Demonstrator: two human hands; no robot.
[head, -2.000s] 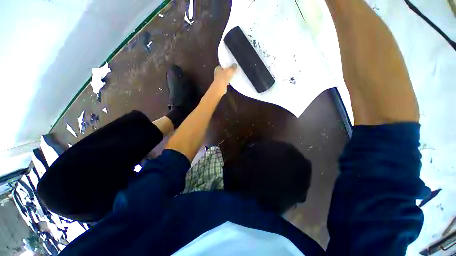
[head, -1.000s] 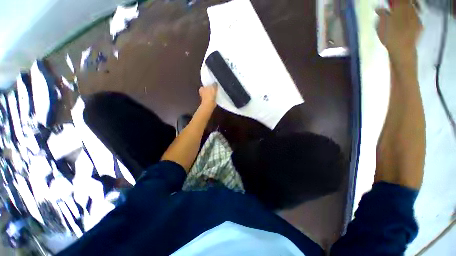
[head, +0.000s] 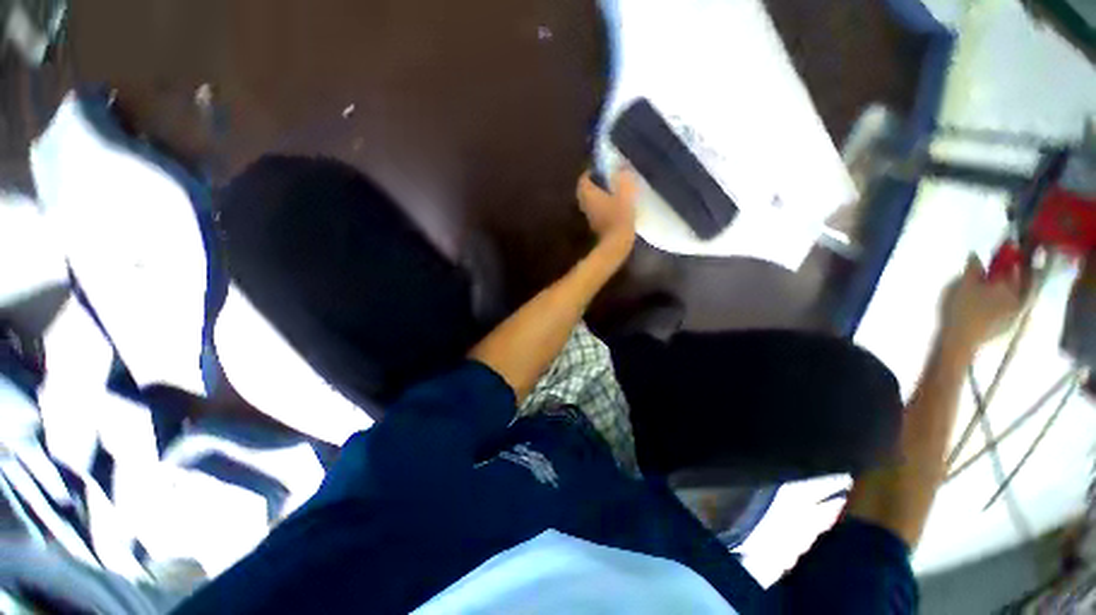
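Observation:
A white-topped cut panel with a navy edge [head: 739, 102] lies on the dark brown table, with a black oblong weight [head: 674, 168] on it. My left hand [head: 611, 207] grips the panel's near left edge beside the weight. My right hand [head: 983, 308], blurred, is closed on the red handle [head: 1007, 263] of the cutting machine [head: 1064, 222] at the right. The machine is blurred and partly cut off by the frame's edge; its blade cannot be made out.
The large white-topped lay [head: 919, 258] with a navy edge is at the right, with thin cords [head: 988, 415] over it. Cut white-topped pieces [head: 132, 258] are heaped at the left. My bent legs are on the brown table [head: 397, 72], either side of a checked cloth [head: 589, 390].
The view has swung. The cutting machine's red parts have come into view at my right hand. My left hand stays at the panel's edge, and the weight stays on the panel.

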